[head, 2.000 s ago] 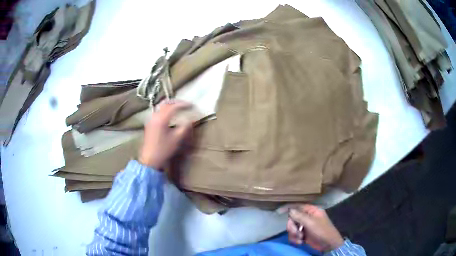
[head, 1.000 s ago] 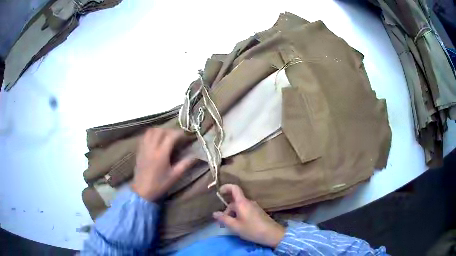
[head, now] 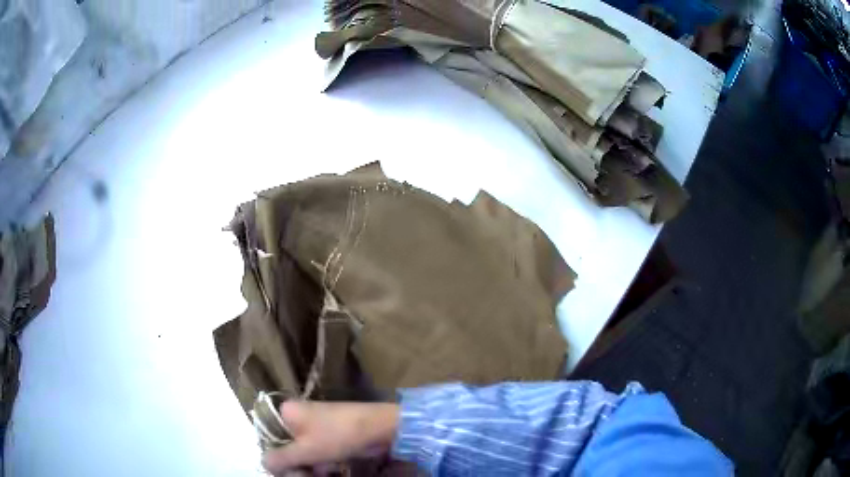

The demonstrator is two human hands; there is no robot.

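Note:
A bundle of brown garment panels (head: 438,279) lies on the white table, its ragged, layered edges spread out towards the back. My right hand (head: 326,436) is at its near end, on the off-white tie strip (head: 270,419), with the fingers closed around the gathered cloth there. The hand is partly blurred. My left hand is not in view. The near end of the bundle is cut off by the lower edge.
A second tied bundle, pale and brown (head: 568,70), lies at the table's back right. Part of another bundle (head: 26,279) shows at the left edge. The table's right edge borders a dark floor (head: 708,307). A blue bin (head: 820,84) stands at the far right.
The view has swung right. The bundle has turned and its near end is now gathered. My right hand has gone from the loose strip end to the tied part. My left hand has left the picture.

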